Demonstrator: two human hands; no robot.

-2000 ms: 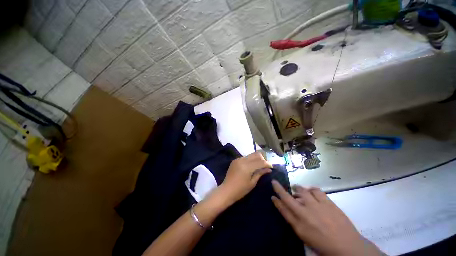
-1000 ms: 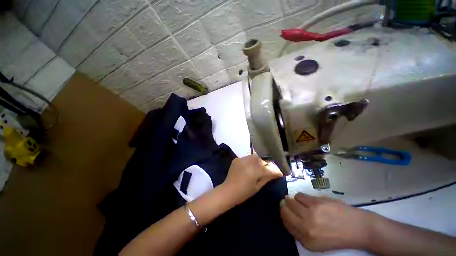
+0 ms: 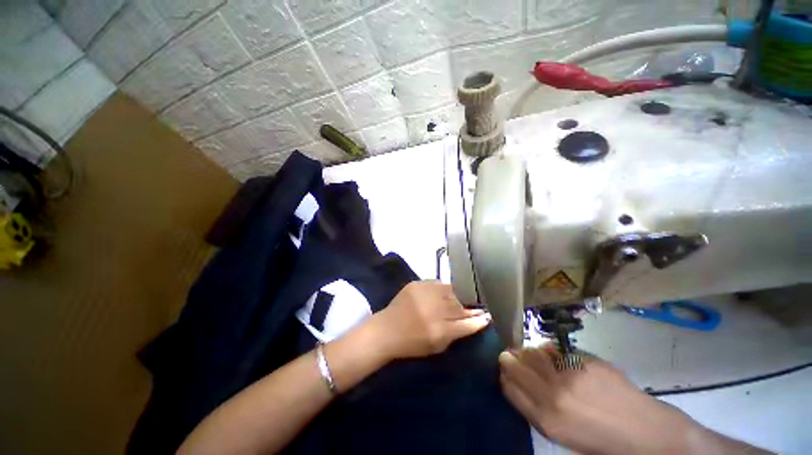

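Note:
The dark navy garment (image 3: 240, 302) lies in a heap on the white table, left of and in front of the sewing machine head (image 3: 659, 195). A rounded white patch (image 3: 345, 309) shows on it. My left hand (image 3: 432, 320) presses the cloth beside the needle area, thumb and finger together at its edge. My right hand (image 3: 570, 391) holds the cloth's right edge, fingertips just below the head. The thread tension dial (image 3: 568, 361) is in front of that hand. The needle and presser foot are mostly hidden behind the head's end cover.
Blue-handled snips (image 3: 686, 314) lie on the machine bed behind the tension dial. A red-handled item (image 3: 588, 78) lies at the machine's top. A small olive tool (image 3: 342, 140) lies by the white brick-patterned wall. A brown panel (image 3: 107, 267) and a yellow plug (image 3: 14, 240) are left.
My right hand has moved from flat on the cloth to its right edge, close under the head. My left hand stays by the needle area. The view has shifted, with the machine appearing larger.

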